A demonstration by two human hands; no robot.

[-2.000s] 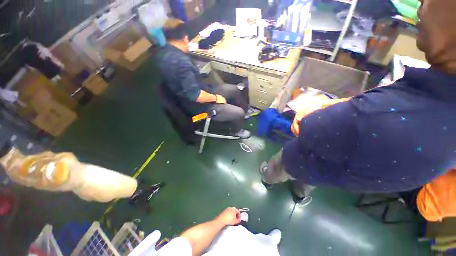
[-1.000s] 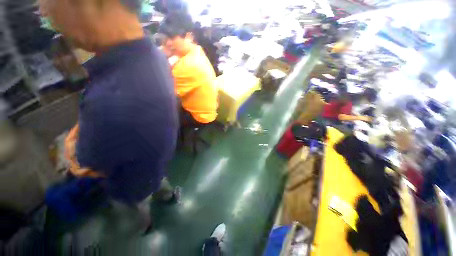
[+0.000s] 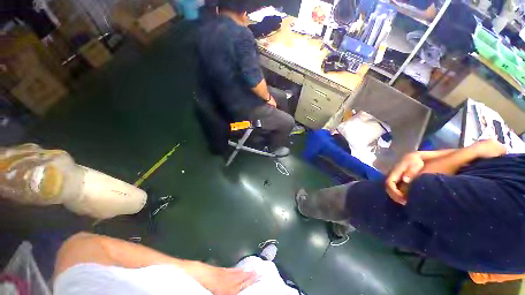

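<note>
My left hand (image 3: pixel 231 281) lies at the bottom centre, palm down on the pale cloth over my leg (image 3: pixel 262 276). It looks empty, with the fingers laid out; they are blurred and the lower part is cut off by the picture's edge. The bare forearm comes in from the lower left. My right hand is out of the picture. A pale shoe (image 3: pixel 269 251) shows just beyond the leg. No work piece is in my visible hand.
A seated person (image 3: pixel 230 69) is by a wooden-topped desk (image 3: pixel 293 49). A person in dark clothes (image 3: pixel 449 207) is close on the right, beside a large grey bin (image 3: pixel 397 103). A wrapped roll (image 3: pixel 106 192) juts in from the left. Cartons (image 3: pixel 37 89) stand upper left.
The view swung right to the aisle and a yellow table, then back to the desk. My left forearm now stretches across the bottom. The near person's hands now show, clasped.
</note>
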